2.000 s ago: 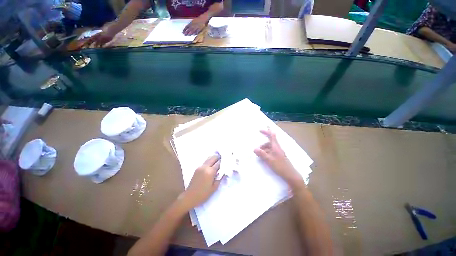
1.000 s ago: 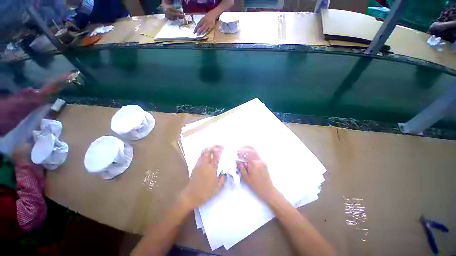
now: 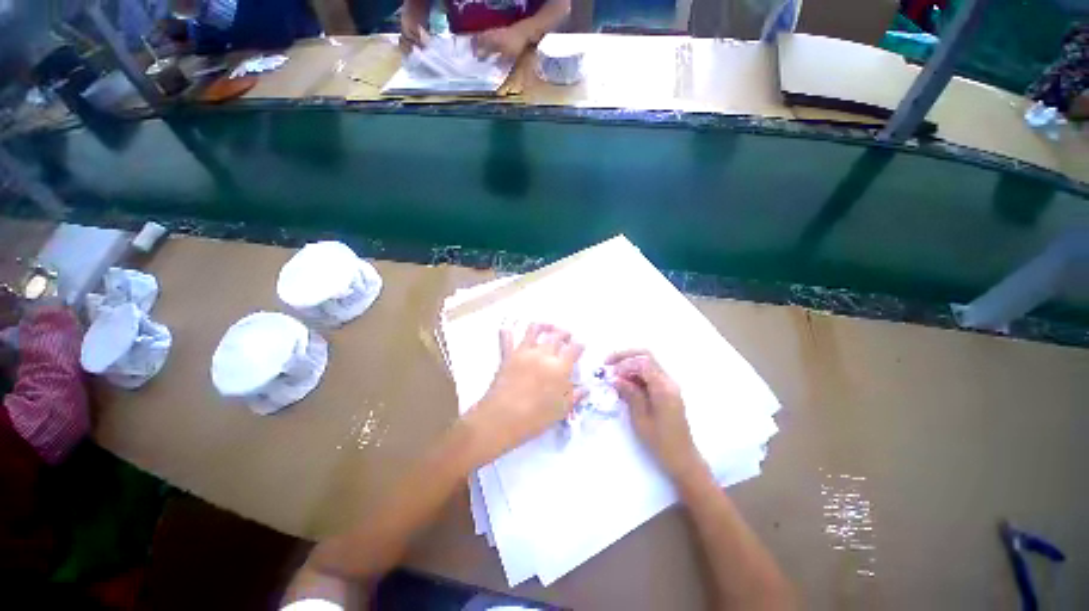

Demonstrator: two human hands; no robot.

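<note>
A fanned stack of white paper sheets lies in front of me on the cardboard-covered table. On its middle is a small crumpled white piece, washed out by glare. My left hand presses on its left side with the fingers bent. My right hand pinches its right upper edge with thumb and fingers. A small dark spot shows between the hands. What is inside the paper is hidden. Several wrapped white pieces stand left of the stack, flat side up.
The green conveyor belt runs beyond the table edge. Blue-handled pliers lie at the right. A metal post stands by the belt at right. A person's checked sleeve is at the left. Another person's hands handle paper across the belt.
My hands have closed in on the crumpled piece from being apart, and have shifted slightly right since one second ago. The neighbour's arm at left has drawn back from the belt.
</note>
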